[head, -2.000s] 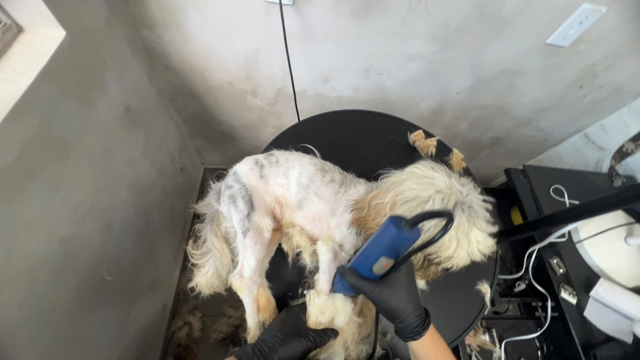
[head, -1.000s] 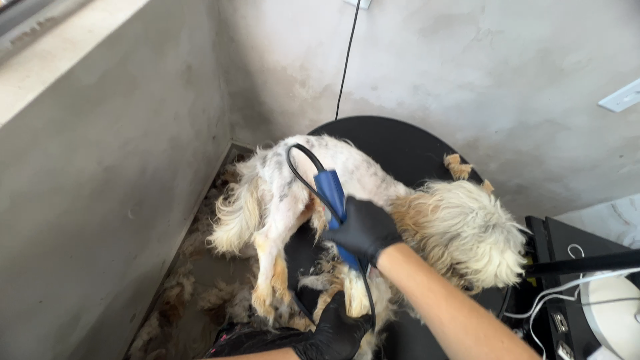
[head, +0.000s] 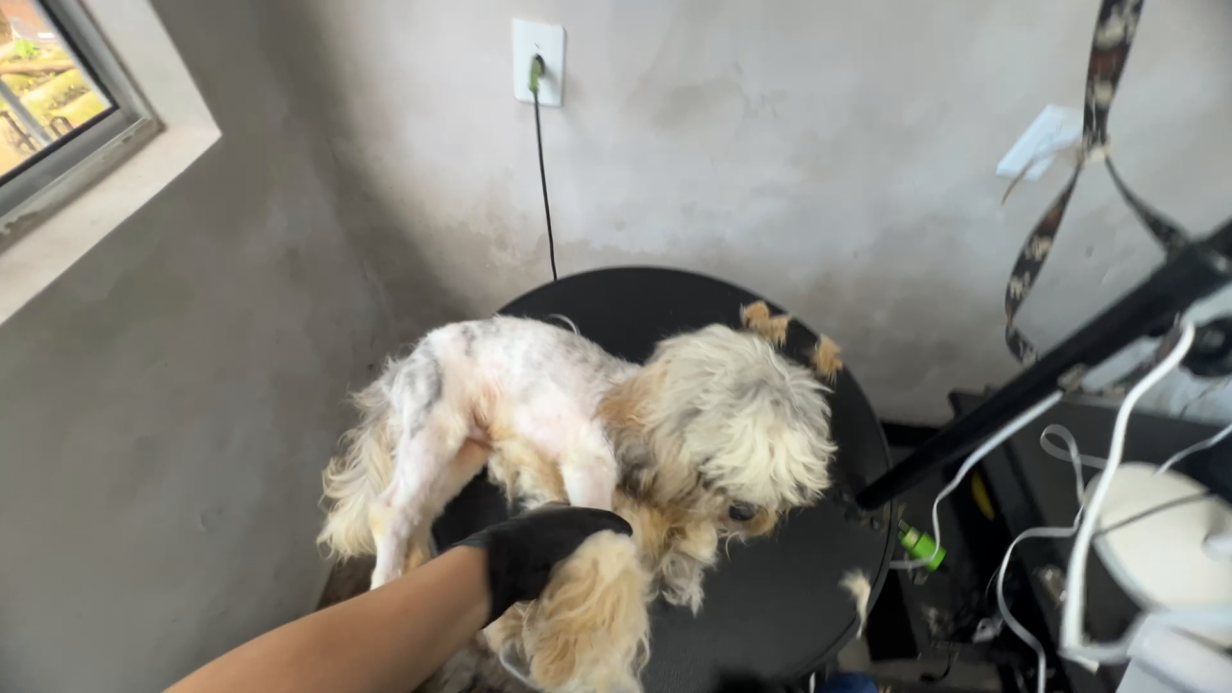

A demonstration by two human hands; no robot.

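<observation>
A partly clipped dog (head: 520, 385) stands on a round black grooming table (head: 770, 616). Its body and upper legs are cut short, while the head, tail and lower front leg are shaggy. My left hand (head: 549, 553), in a black glove, is closed around the dog's front leg, just above the long tan fur of the paw. The dog's head hangs to the right, over the tabletop. My right hand is out of view. At the bottom edge a bit of a blue object (head: 847, 683) shows, too little to identify.
Tufts of cut fur (head: 765, 322) lie near the table's far rim. A black metal arm (head: 1039, 375) slants up to the right, near a hanging patterned strap (head: 1039, 250). White cables (head: 1121, 462) cross the right side. A cord runs from a wall outlet (head: 539, 63) behind the table.
My right hand and the blue clipper, at the dog's front leg before, have left the dog; the hand is out of view. The view has shifted, with more wall and a window showing.
</observation>
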